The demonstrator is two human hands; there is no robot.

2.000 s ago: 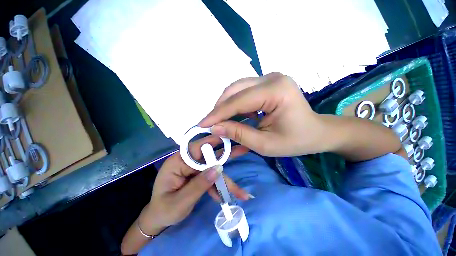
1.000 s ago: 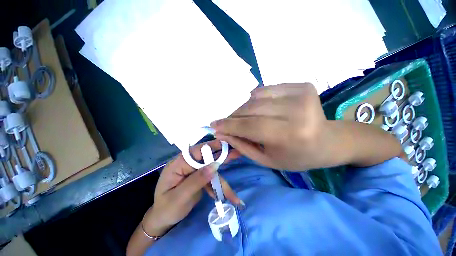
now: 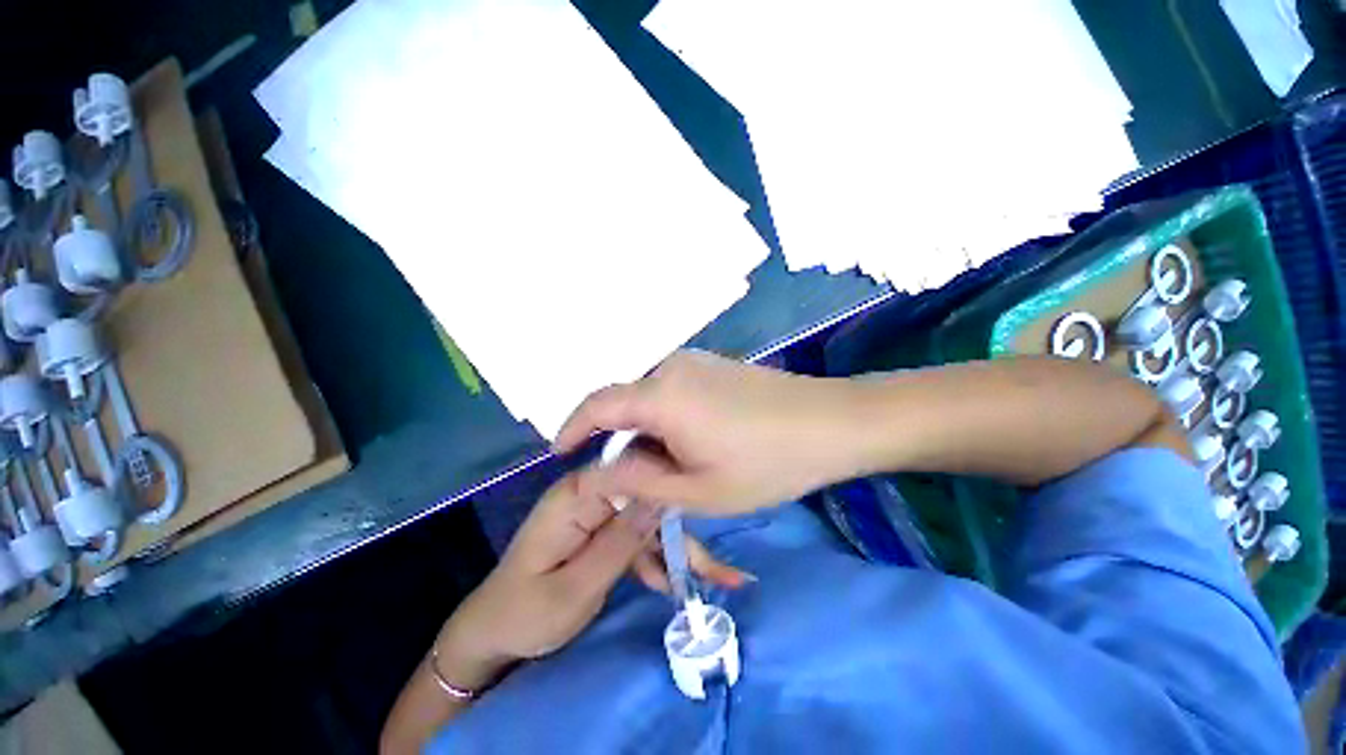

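A white ring-ended plastic part (image 3: 701,645) is held in front of my blue clothing, with its pronged cup end pointing down toward me. My left hand (image 3: 554,568) grips the part at its stem near the ring. My right hand (image 3: 731,435) is closed over the ring end, its fingers touching the ring, of which only a small white piece shows. The rest of the ring is hidden by my fingers. I cannot see any film or sticker at my fingertips. Two fanned stacks of white sheets (image 3: 517,192) lie on the dark green bench beyond my hands.
Rows of ring-ended parts lie on a cardboard divider (image 3: 222,369) at the left of the bench (image 3: 399,428). A film-wrapped green crate (image 3: 1269,325) at the right holds more parts on cardboard. Blue crate mesh shows at the far right edge. Brown cardboard shows at the lower left.
My right hand has moved down over the ring and now covers most of it. The small pale piece seen at its fingertips is out of sight. The view has shifted slightly.
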